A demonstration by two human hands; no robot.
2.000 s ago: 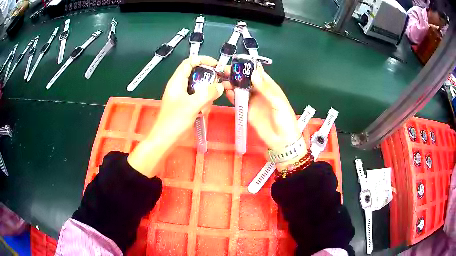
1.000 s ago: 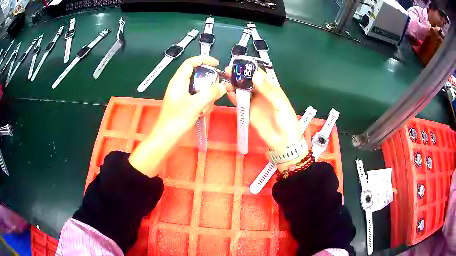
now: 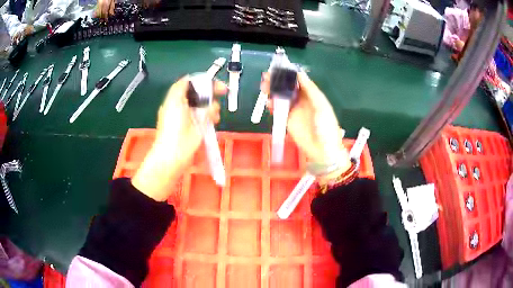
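My left hand grips a smartwatch by its case; the picture is blurred and the screen shows pale glare. Its white strap hangs down over the compartment tray. My right hand grips another smartwatch with a dark, blurred screen and a hanging white strap. The hands are apart, above the tray's far edge. A further white-strapped watch lies on the tray's right part, partly hidden under my right wrist. The tray pockets in view between my arms are empty.
Several white-strapped watches lie across the green bench beyond and left. A black parts tray stands at the far side. At right are a grey metal post, a neighbouring orange-red tray, a paper slip and a watch. Other people's hands show top left.
My hands have moved apart, the left one leftwards, each still holding its watch. The lit icons no longer read on the screens. The view has shifted, showing more of the far side.
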